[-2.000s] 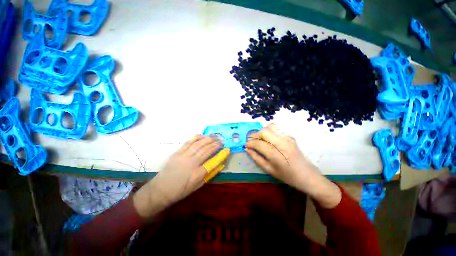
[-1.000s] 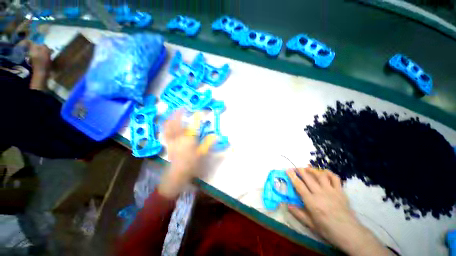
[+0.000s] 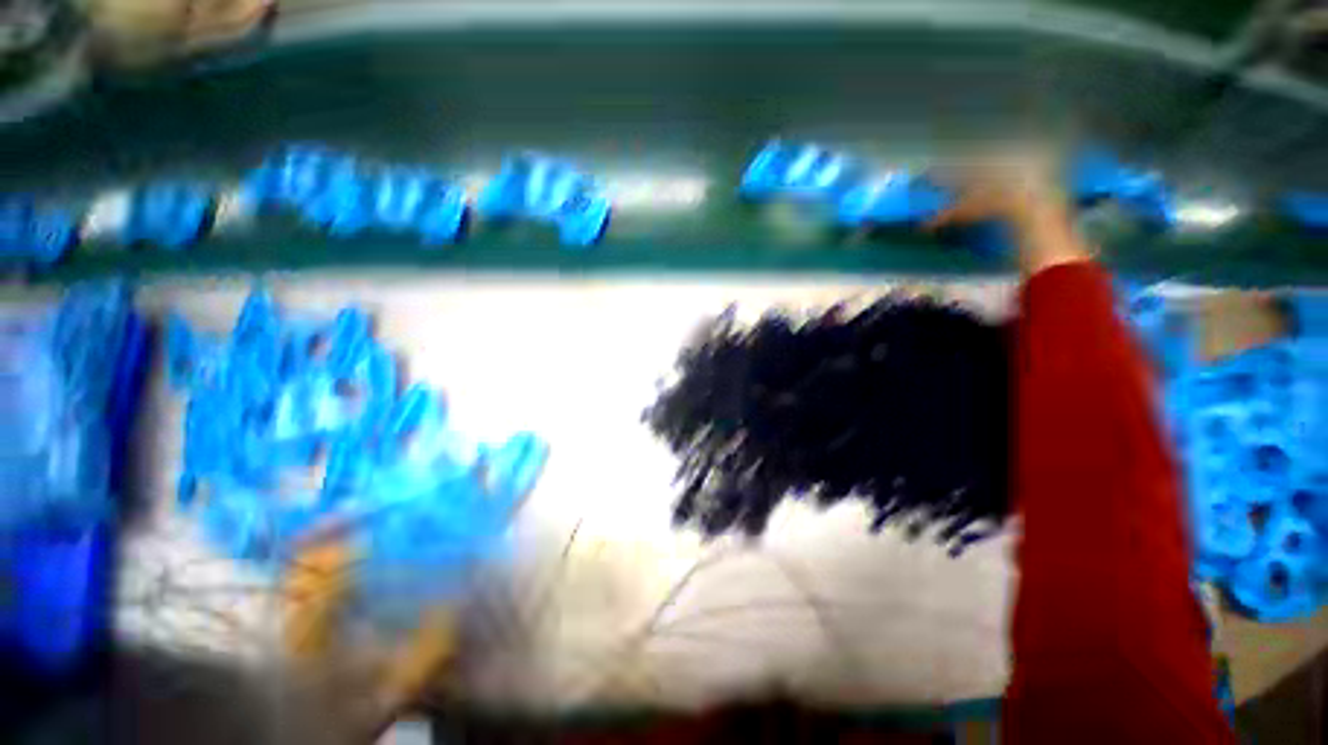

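The whole view is blurred by motion. My left hand [image 3: 342, 611] is at the lower left, with yellow covers on its fingers. It is at the near edge of the loose blue frames [image 3: 277, 400]; its grip is too blurred to tell. My right hand [image 3: 1020, 204] reaches far forward over the green conveyor belt [image 3: 583, 102], among blue frames [image 3: 794, 168] on it. Whether it holds one cannot be told. The red right sleeve [image 3: 1100, 510] crosses the bench and hides the right part of the black heap [image 3: 859, 415].
A blue bin [image 3: 51, 590] with a clear bag [image 3: 44, 386] stands at the far left. Piled blue frames [image 3: 1260, 502] lie at the right beside cardboard [image 3: 1238, 323]. Thin dark lines [image 3: 670, 590] curve over the white bench top near its front.
The view has swung right. My right hand has left the blue frame on the bench front and reached out over the belt. My left hand is still by the loose frames, now at their near edge.
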